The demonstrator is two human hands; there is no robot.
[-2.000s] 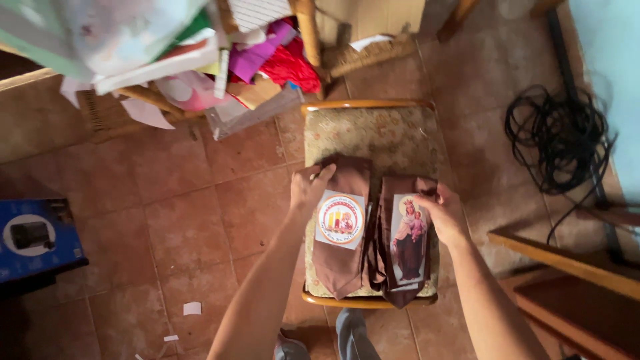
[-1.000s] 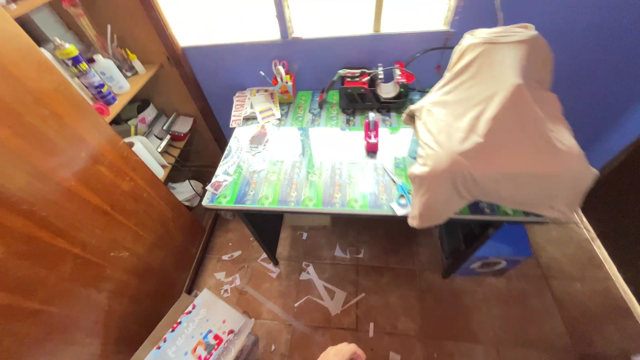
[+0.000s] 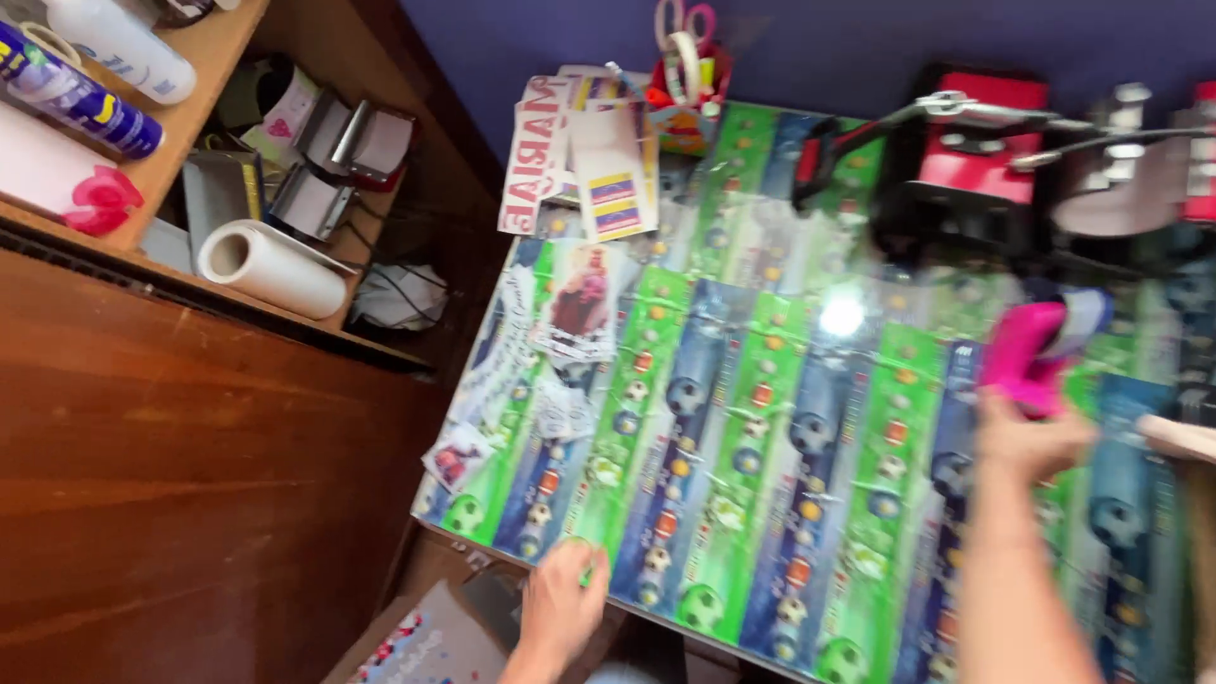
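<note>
My left hand [image 3: 562, 603] is at the front edge of the table [image 3: 703, 608], its fingers curled; whether it holds anything small cannot be made out. At the right, my right hand [image 3: 1031, 442] grips the near end of a magenta tape dispenser [image 3: 1026, 356], which carries a roll at its far end. Motion blur softens both hands. The tabletop has a glossy covering printed with green and blue sports-ball strips. On its left part lie a cut-out picture [image 3: 579, 299], a smaller cut-out [image 3: 461, 456] and clear scraps printed with writing [image 3: 560, 404].
Printed sheets [image 3: 613, 180] lie beside a red holder [image 3: 689, 104] with scissors. A red and black machine [image 3: 978, 161] with cables stands at the back right. Wooden shelves [image 3: 180, 123] at the left hold a paper roll [image 3: 271, 266] and spray cans. A cardboard box [image 3: 427, 636] sits below the table.
The view has moved from a cushioned stool to the table and then closer. The brown fabric pieces both hands held earlier are out of view. My right hand has come onto the tape dispenser.
</note>
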